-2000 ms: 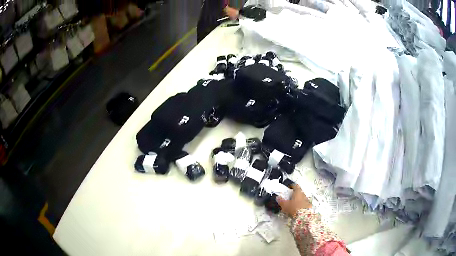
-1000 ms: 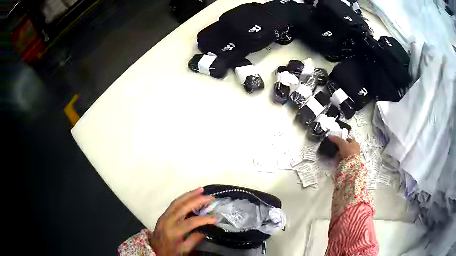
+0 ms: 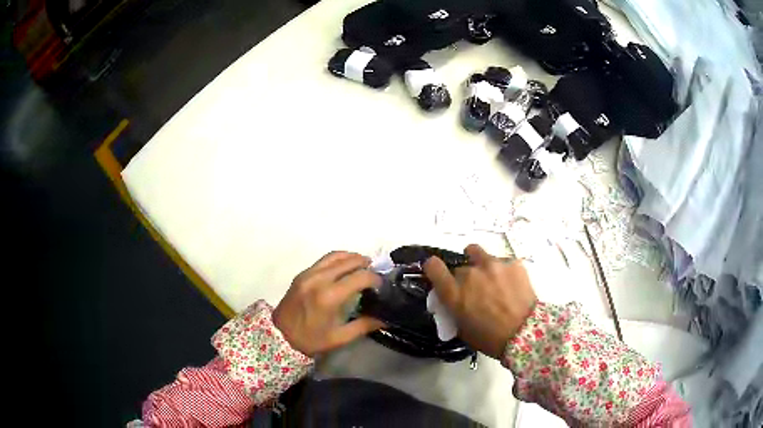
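The small black zipped bag (image 3: 422, 336) lies near the table's front edge, its opening up. My left hand (image 3: 322, 303) grips its left side, with fingertips over the rim. My right hand (image 3: 485, 301) is on its right side, with fingers in the opening on a black rolled strap bundle (image 3: 391, 292) in shiny clear wrap. A white paper piece shows under my right fingers. The hands hide much of the opening.
More wrapped bundles (image 3: 525, 140) lie at mid-table before heaped black bags (image 3: 552, 38). Printed white papers (image 3: 477, 205) and a thin brown rod (image 3: 604, 280) lie at right. Stuffing paper (image 3: 698, 159) piles at far right. A dark object (image 3: 376, 405) lies at the bottom edge.
My right hand has moved from the bundle pile down and left to the bag, bringing a bundle into its opening. My left hand has stayed at the bag's left side. The rod has come into view.
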